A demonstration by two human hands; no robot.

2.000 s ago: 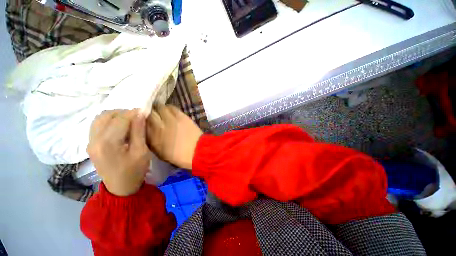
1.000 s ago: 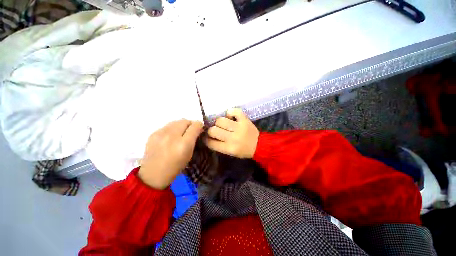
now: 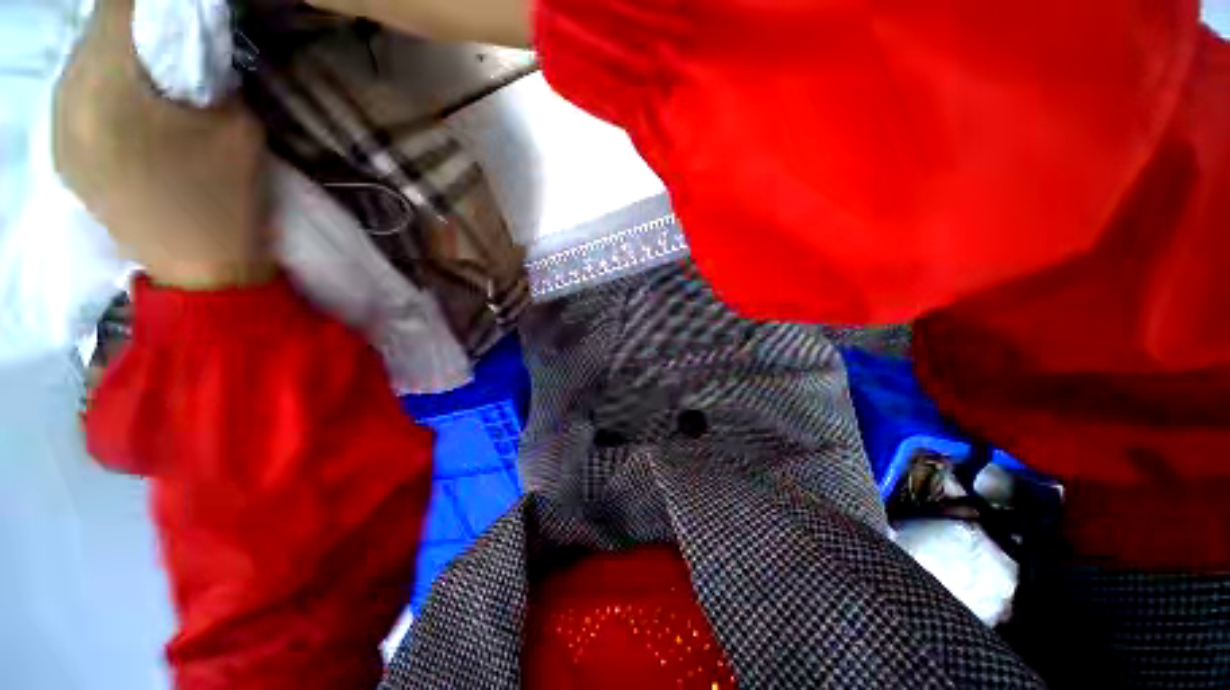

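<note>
My left hand [image 3: 169,169] is at the upper left, blurred, closed on the white fabric [image 3: 182,47], which bunches up above its fingers. The tan checked fabric [image 3: 445,202] with dark lines hangs over the table's front edge, to the right of my left hand. A loose loop of thread [image 3: 371,202] shows on it. My right hand [image 3: 452,14] is at the top edge, mostly cut off; its fingers are not clearly seen.
The white table [image 3: 573,148] has a printed measuring strip [image 3: 614,256] along its front edge. A blue crate [image 3: 465,465] is below at the left. Another blue container [image 3: 931,448] with white and dark pieces is at the lower right. My red sleeves cover much of the view.
Both hands have moved up and away from the table's front edge, and my left hand also left. The checked fabric is now exposed. The view has shifted downward; the phone is out of view.
</note>
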